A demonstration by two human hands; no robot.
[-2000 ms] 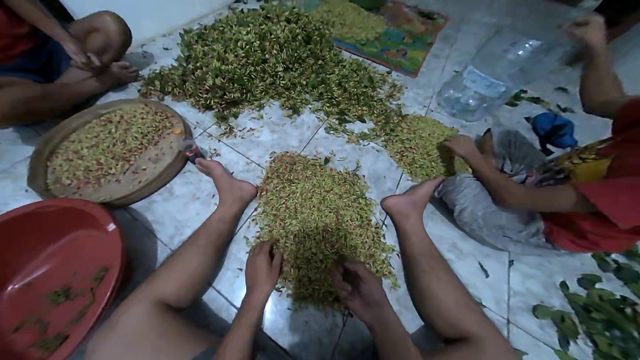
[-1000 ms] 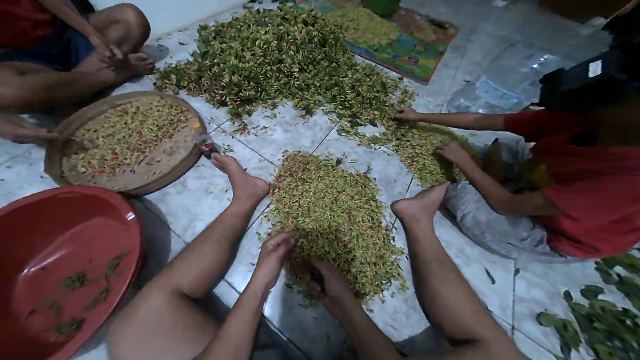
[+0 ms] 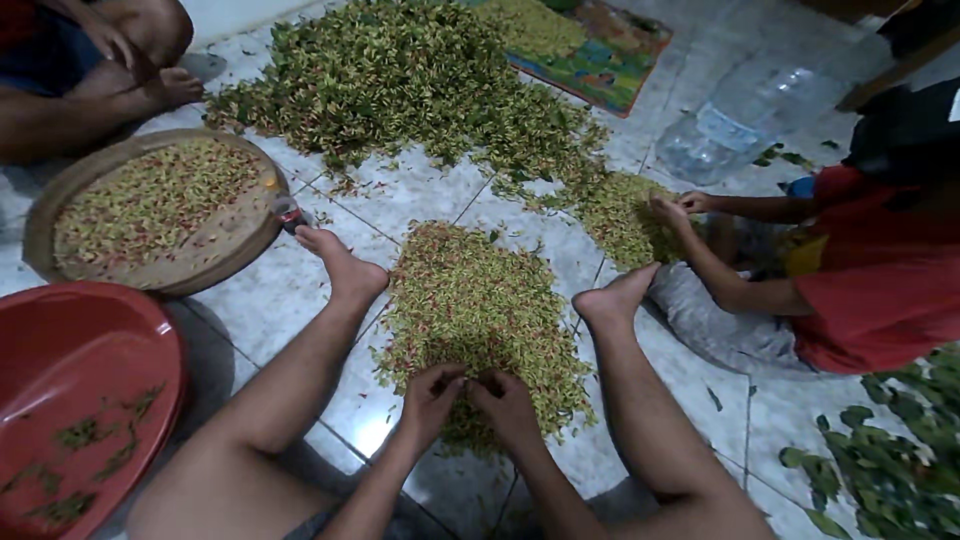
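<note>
A spread pile of small green and reddish clove buds (image 3: 480,300) lies on the tiled floor between my legs. Over its near part, my left hand (image 3: 435,397) and my right hand (image 3: 502,405) meet, thumbs and fingertips close together. Something tiny may be between the fingertips, too small to make out, so what either hand holds cannot be told. Beyond the pile rises a larger heap of clove buds mixed with leaves (image 3: 405,82). A round woven tray (image 3: 225,259) with more buds stands at the left.
A red plastic basin (image 3: 169,345) with stem scraps is at the lower left. A person in a red shirt (image 3: 877,277) sits at the right by a smaller bud pile (image 3: 622,217); another sits upper left. A large plastic bottle (image 3: 705,142), colourful mat (image 3: 615,67) and leaves (image 3: 892,450) lie around.
My hands, apart in both earlier frames, have come together at the fingertips. The right-hand person's two hands have moved close together over the small pile.
</note>
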